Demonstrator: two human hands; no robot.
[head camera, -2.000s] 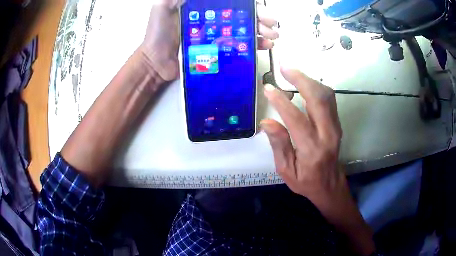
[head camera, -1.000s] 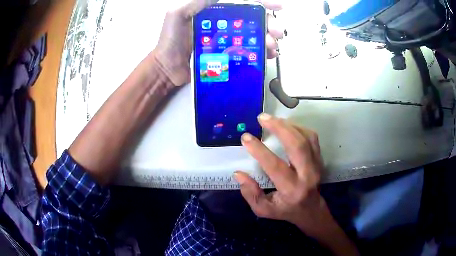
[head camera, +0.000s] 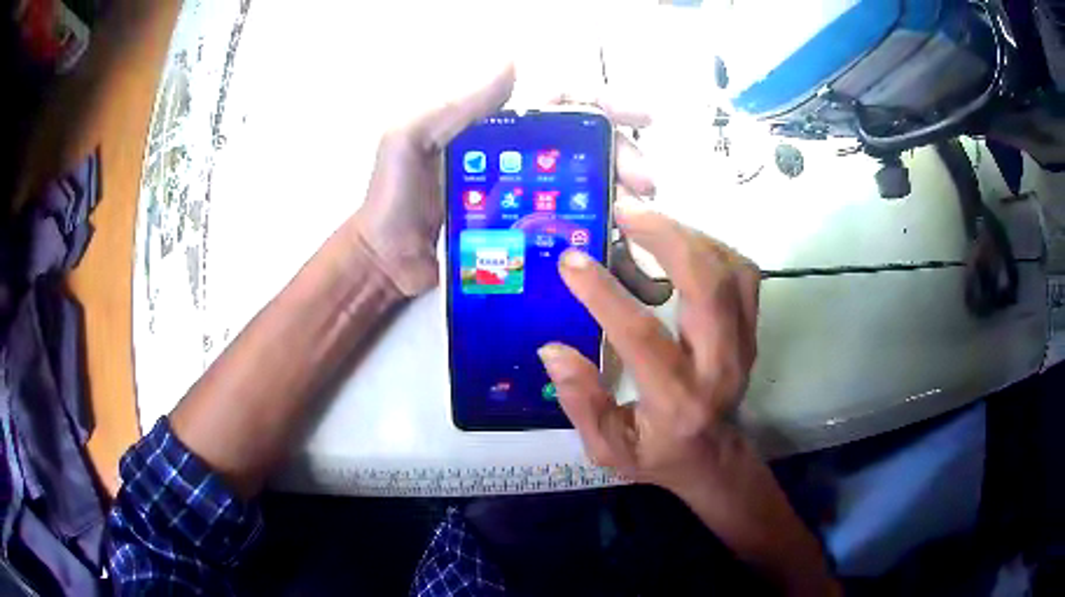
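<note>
A smartphone with a lit blue home screen of app icons stands out in the middle of the view, above the white table. My left hand holds it from the left and behind, with fingertips showing past its right edge. My right hand is over the phone's right side, fingers apart and holding nothing. One fingertip is at the icons near the right of the screen; whether it touches the glass I cannot tell.
The white table has a ruler scale along its curved front edge. The blue and white sewing machine is at the upper right. Dark-handled scissors lie right of it. Grey-purple cloth hangs at the far left.
The phone sits lower in view. My right hand has moved up from the phone's bottom edge to the icons on its right side. My left hand still holds the phone.
</note>
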